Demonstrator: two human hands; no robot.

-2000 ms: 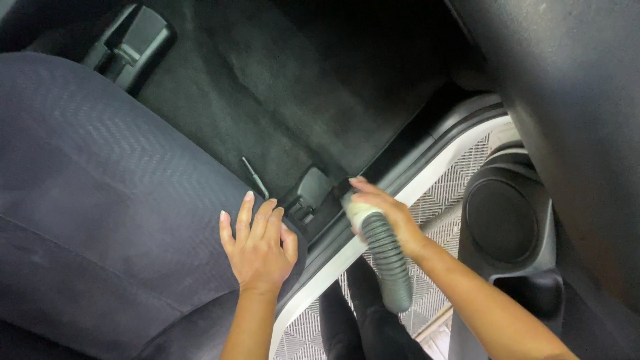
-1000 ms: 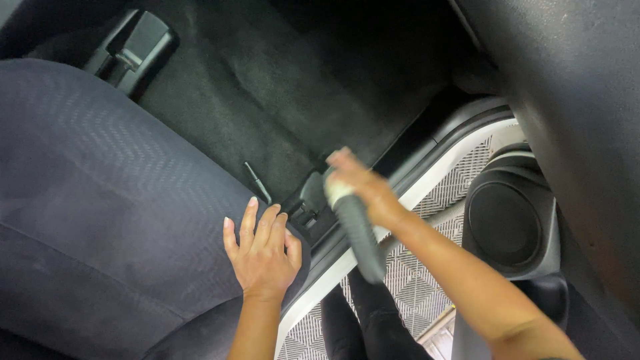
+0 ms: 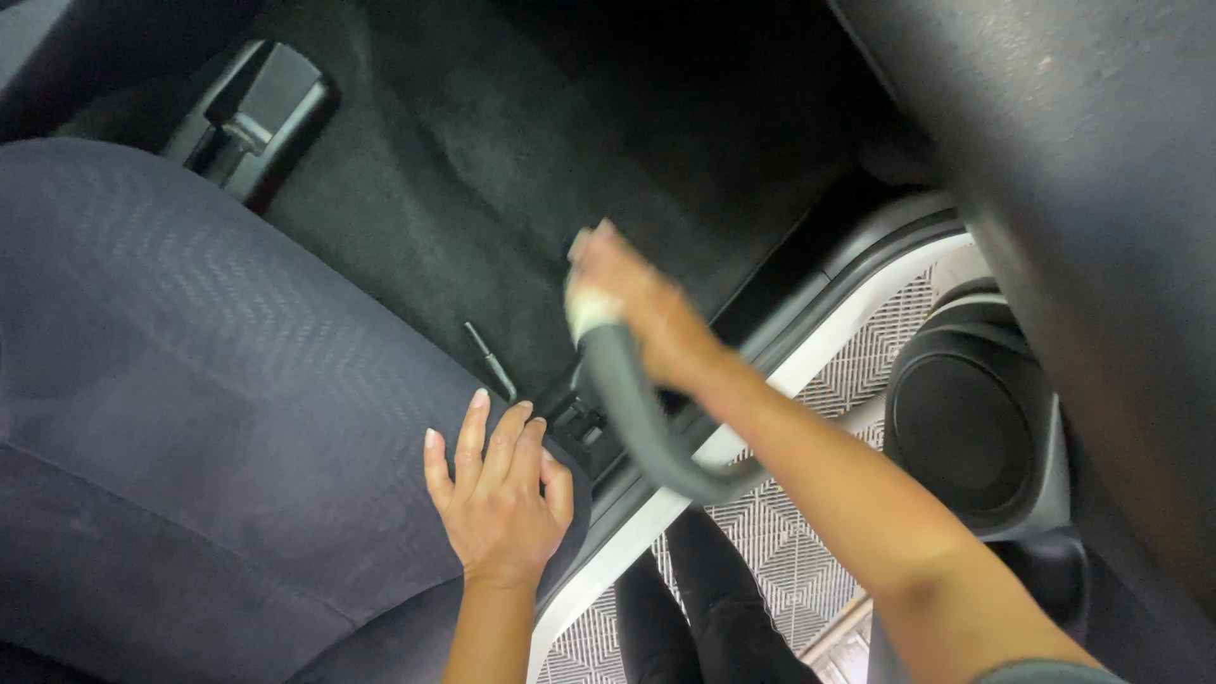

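Note:
My left hand (image 3: pixel 503 503) rests with fingers spread on the front edge of the dark fabric car seat (image 3: pixel 237 380) and holds nothing. My right hand (image 3: pixel 641 299), somewhat blurred, grips the pale end of a grey vacuum hose (image 3: pixel 636 408) above the dark floor carpet (image 3: pixel 513 190). The hose curves down over the door sill and passes behind my right forearm. Whatever the hose end touches is hidden under the hand. Between the hands, a thin metal seat adjustment bar (image 3: pixel 491 361) sticks out beside the seat.
A grey seat rail cover (image 3: pixel 271 104) is at the upper left. The white door sill (image 3: pixel 836 332) runs diagonally at the right. Beyond it are the door's round speaker (image 3: pixel 959 432) and a patterned tile floor (image 3: pixel 788 560). My legs (image 3: pixel 712 598) stand outside the sill.
My right hand has moved up and left with the hose end, from near the sill to over the carpet. The hose now bends more. My left hand stays on the seat.

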